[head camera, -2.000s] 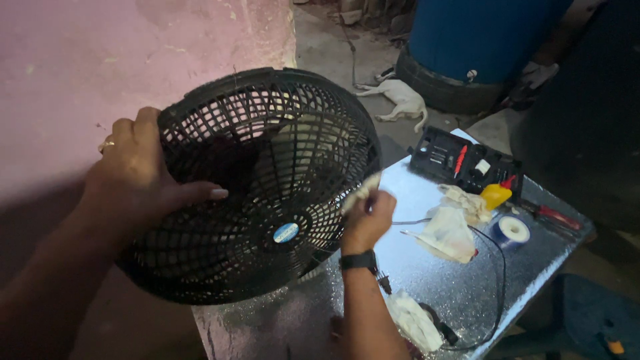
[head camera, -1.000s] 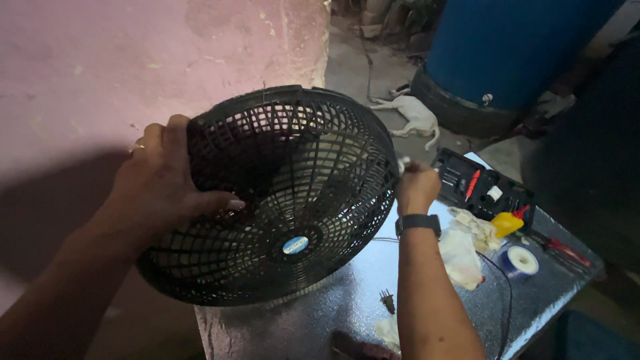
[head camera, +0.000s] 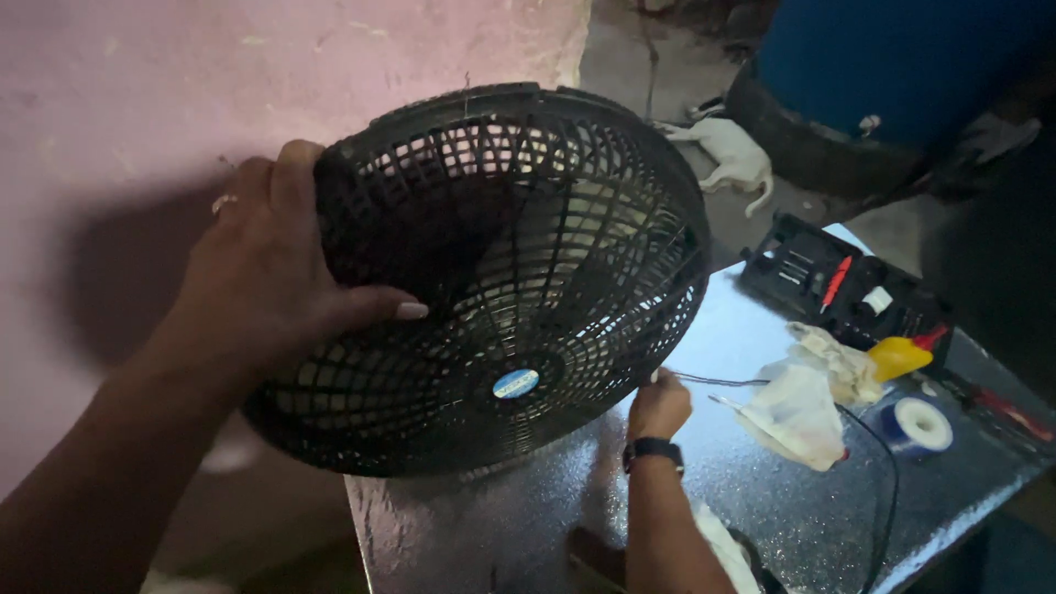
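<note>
A black plastic fan grille (head camera: 511, 272) with a small blue badge at its hub stands tilted over the near left part of the table. My left hand (head camera: 280, 256) grips its upper left rim, the thumb lying across the front mesh. At the grille's lower right edge is my right hand (head camera: 660, 404), a dark watch on its wrist. Its fingers are bent close to the rim; whether they hold the rim or something small behind it cannot be told. Fan blades show dimly through the mesh.
On the shiny table (head camera: 742, 511) lie an open black tool case (head camera: 850, 280), a yellow bottle (head camera: 899, 356), a plastic bag (head camera: 796, 417), a tape roll (head camera: 922, 425), red-handled pliers (head camera: 1011, 412) and a black cable. A white dog (head camera: 730, 157) lies on the floor beside a blue barrel (head camera: 866, 74).
My right hand has moved down along the grille's right edge. A white cloth or paper seen in it two seconds ago is no longer plainly visible there. My left hand keeps its hold.
</note>
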